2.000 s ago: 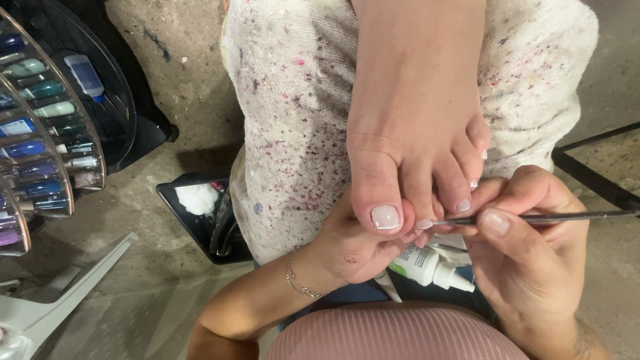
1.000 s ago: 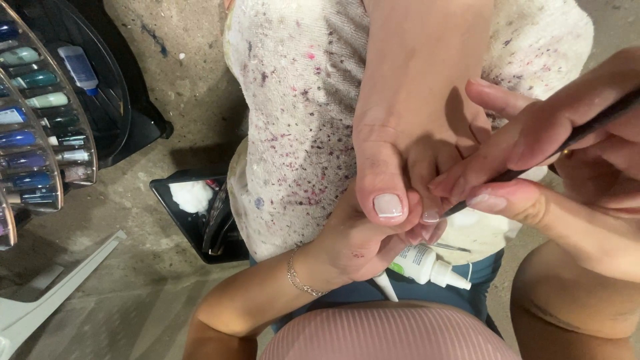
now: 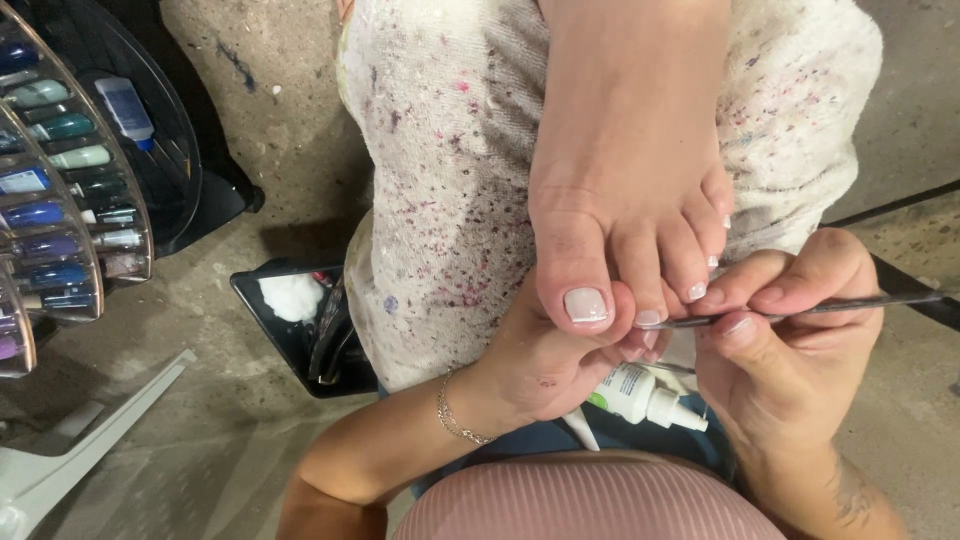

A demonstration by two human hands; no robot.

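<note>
Another person's bare foot (image 3: 630,150) rests on a stained white towel (image 3: 450,187) over my lap, its nails pale with white tips. My left hand (image 3: 551,360) is closed around the toes from below, thumb beside the big toe; part of its fingers is hidden behind the toes. Between the thumb and fingers of my right hand (image 3: 780,337) is a thin dark brush-like tool (image 3: 840,306), whose tip meets the edge of the second toe's nail (image 3: 646,318). A white squeeze bottle (image 3: 637,396) with a nozzle lies under my hands.
Nail polish bottles (image 3: 56,210) fill a tiered rack at the left, by a round black tray (image 3: 176,97) with a blue-capped bottle (image 3: 126,111). A black tray (image 3: 255,330) holds white cotton (image 3: 292,296) and dark tools. A light grey leg-like part (image 3: 90,457) stands lower left.
My right hand has moved down and back from over the smaller toes, uncovering them, with the tool still held. My left hand keeps its hold on the toes.
</note>
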